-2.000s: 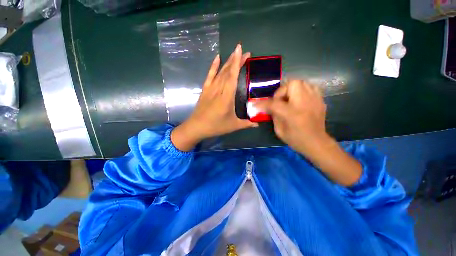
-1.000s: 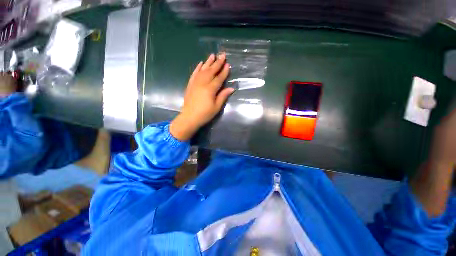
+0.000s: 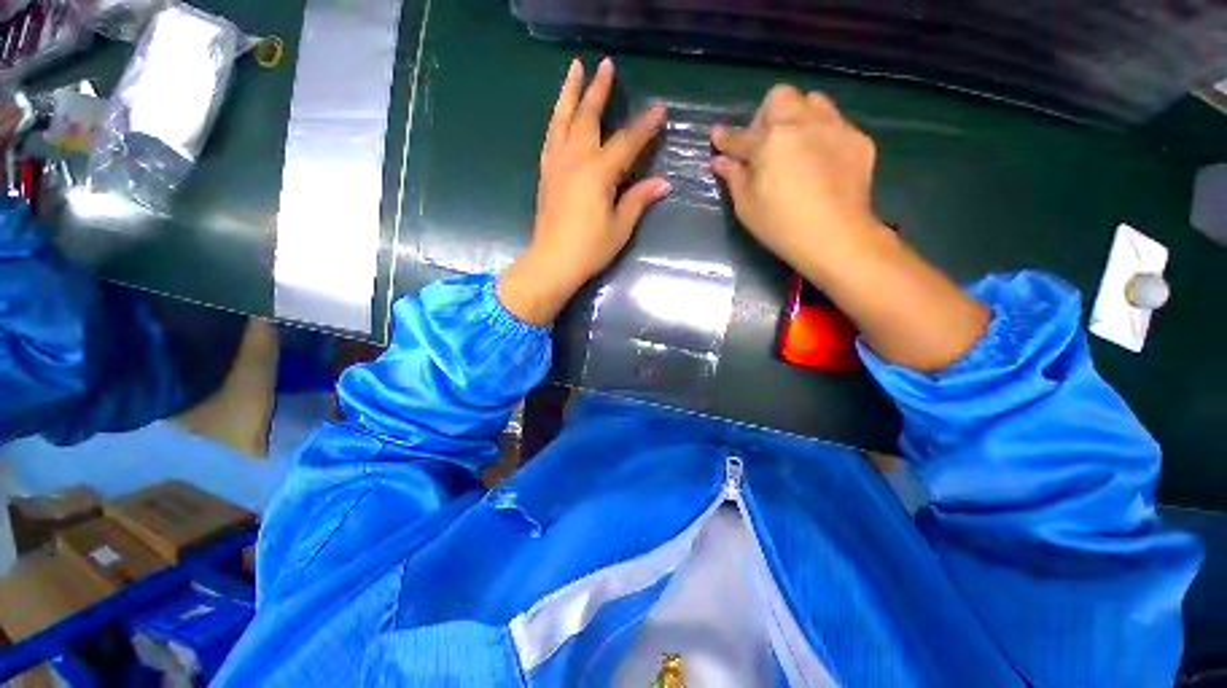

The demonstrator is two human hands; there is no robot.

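A clear film strip (image 3: 662, 303) lies on the dark green bench mat in front of me, glinting white. My left hand (image 3: 588, 188) rests at its upper left part, fingers spread, index finger and thumb near the film. My right hand (image 3: 797, 168) is over the film's upper right edge, thumb and index fingertip together there; whether they pinch the film is hard to tell. The red handheld device (image 3: 815, 331) lies on the mat to the right, its upper part hidden under my right forearm.
A white card (image 3: 1120, 304) with a round pale wad lies at right. A silver-white tape strip (image 3: 339, 175) crosses the bench at left, with a bagged white item (image 3: 176, 83) beyond it. A neighbour's blue sleeve (image 3: 61, 336) is at far left. Dark trays (image 3: 861, 34) stand at the back.
My right hand has come from the far right edge to the film. My left hand has shifted slightly, still by the film. The device stays on the mat, now partly covered by my forearm.
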